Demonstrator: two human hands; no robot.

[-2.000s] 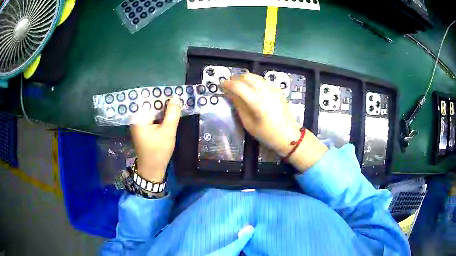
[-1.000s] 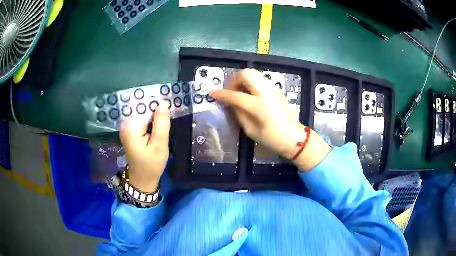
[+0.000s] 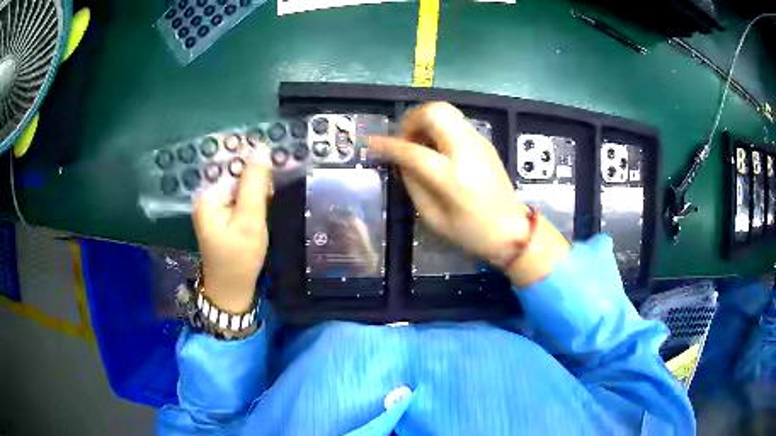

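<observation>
My left hand [image 3: 230, 226] pinches a clear sheet of black rings [image 3: 200, 162] between thumb and fingers. The sheet's right end lies over the camera block of the leftmost phone unit [image 3: 345, 226]. My right hand [image 3: 464, 183], slightly blurred, is just right of the sheet's end, with thumb and fingertips close together; whether a ring is between them cannot be made out. Four phone units lie in the black foam tray [image 3: 396, 294]. My right hand partly covers the second unit. The third [image 3: 544, 196] and fourth [image 3: 621, 209] show pale camera blocks with dark holes.
A fan [image 3: 30, 72] stands at left. A sheet of dark discs [image 3: 204, 21] and a perforated label strip [image 3: 396, 2] lie at the back. An air gun [image 3: 676, 200] with hose and another tray [image 3: 749, 200] are at right. A blue crate [image 3: 128, 332] is below the bench at left.
The view has shifted, so the tray sits further left in the picture. The sheet's right end now covers more of the first camera block. My right hand has moved off the sheet's end to the right.
</observation>
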